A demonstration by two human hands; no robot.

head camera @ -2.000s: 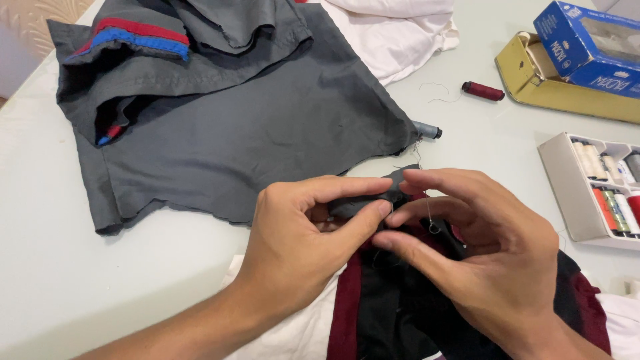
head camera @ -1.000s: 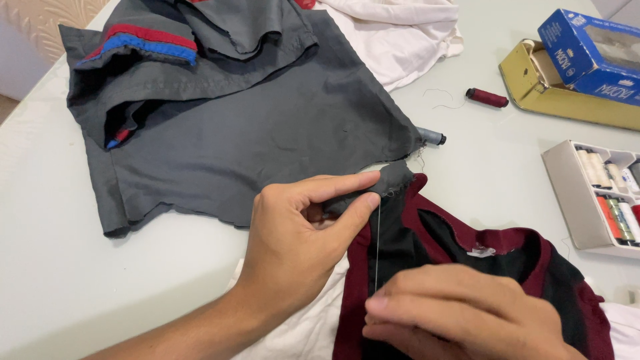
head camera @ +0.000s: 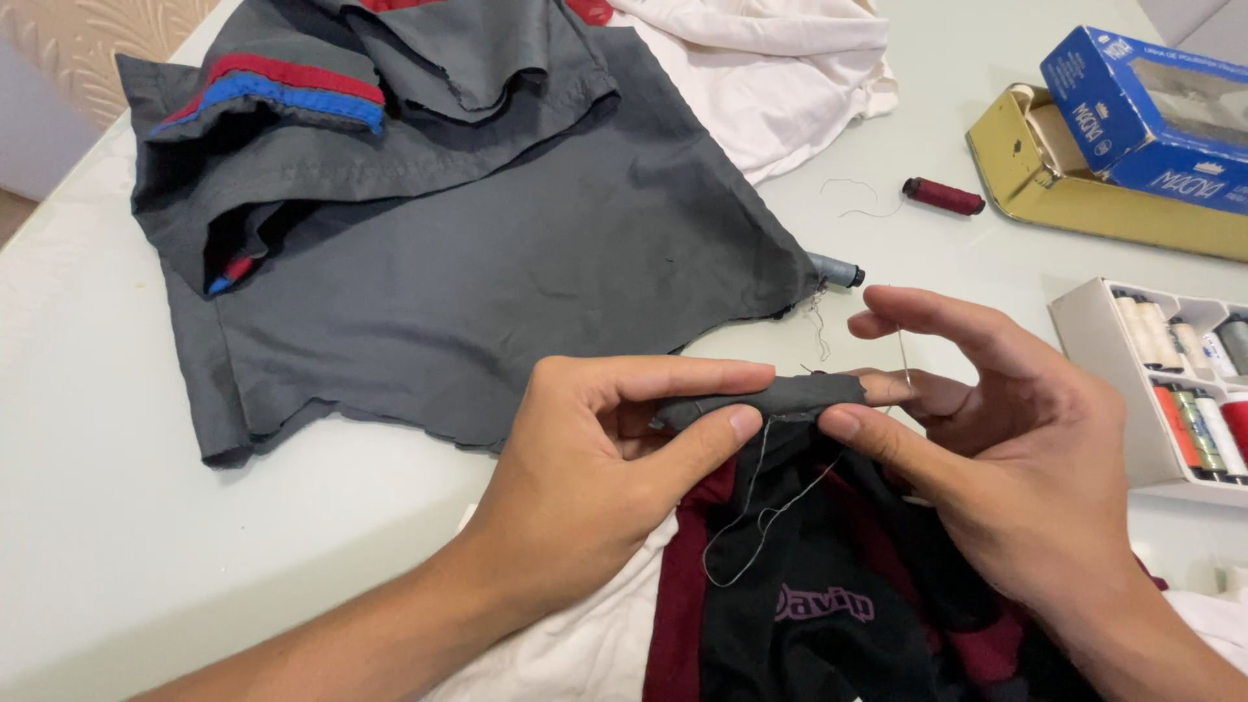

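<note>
Between its thumb and fingers, my left hand pinches a narrow folded strip of grey fabric. My right hand grips the strip's right end between thumb and a finger, its index finger raised. A sewing needle stands nearly upright by the right fingers; whether they hold it is unclear. Grey thread hangs in a loop below the strip. Under both hands lies a black and maroon garment bearing writing. A large grey cloth with red and blue trim spreads beyond the left hand.
A grey thread spool touches the grey cloth's right corner. Farther back lie a maroon thread spool and white fabric. At right are a blue Magna box on a yellow container, and a white divided box of spools.
My right hand has risen from low over the garment, where the thread was drawn taut, to the strip's right end. The thread now hangs slack. My left hand still pinches the strip.
</note>
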